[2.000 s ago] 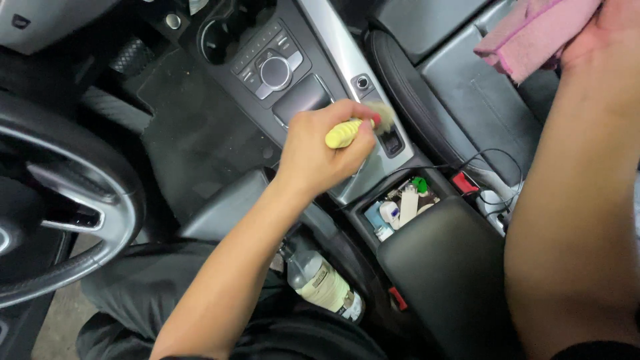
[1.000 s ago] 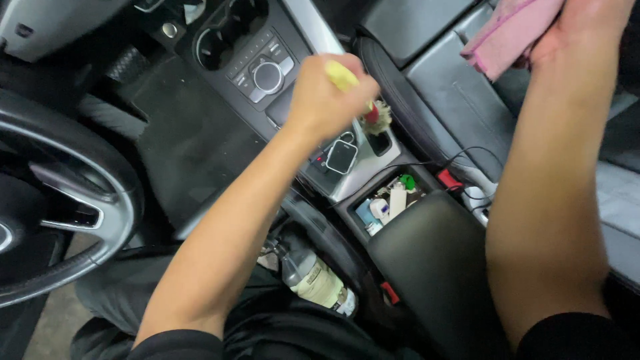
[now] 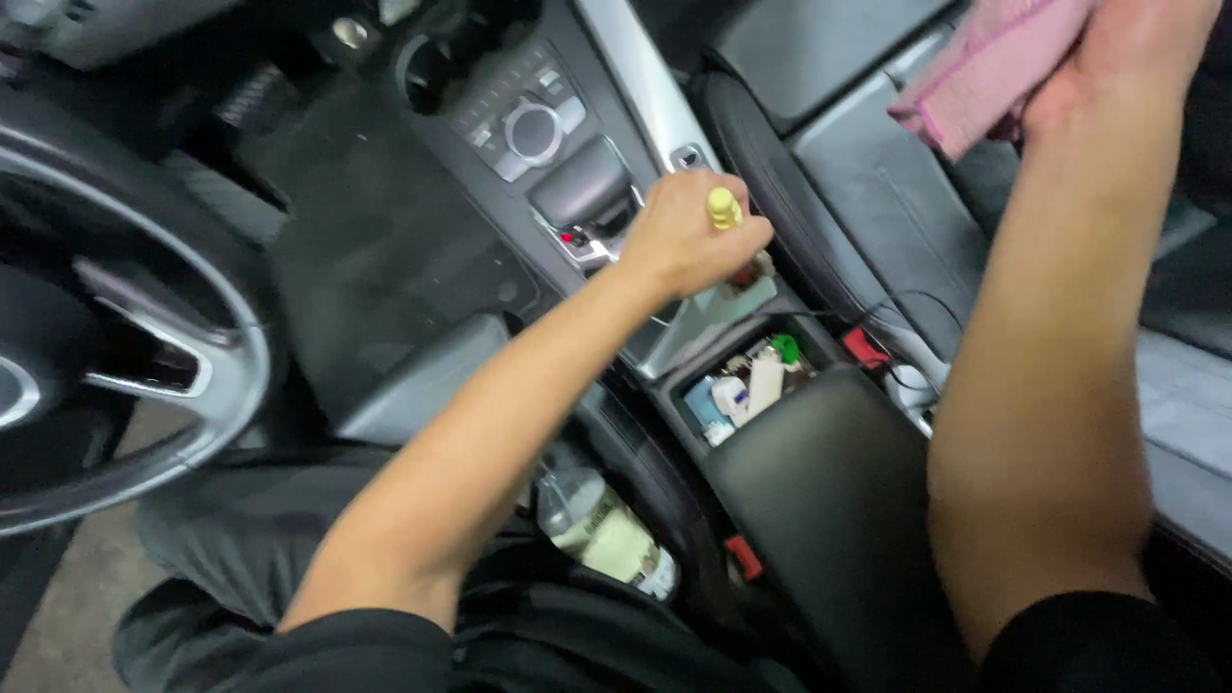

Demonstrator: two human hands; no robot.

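Observation:
My left hand [image 3: 695, 233] is closed around the yellow handle of a detailing brush [image 3: 724, 208]. The brush's bristles [image 3: 758, 269] point down at the rear part of the car's centre console [image 3: 717, 313], mostly hidden below my fingers; whether they touch it I cannot tell. The gear selector [image 3: 581, 183] is just to the left of this hand. At the upper right, my right hand [image 3: 1107, 72] holds a folded pink microfibre cloth [image 3: 996, 72] above the passenger seat; part of the hand is out of frame.
Behind the console, an uncovered compartment [image 3: 688, 385] holds small items beside the black armrest [image 3: 837, 510]. A thin black cable [image 3: 914, 295] crosses towards the passenger seat [image 3: 885, 178]. A spray bottle [image 3: 611, 539] lies by the driver's seat. The steering wheel [image 3: 255, 366] is at the left.
My left hand has shifted back along the console with the brush, whose handle now points up towards the camera. The right hand still holds the pink cloth.

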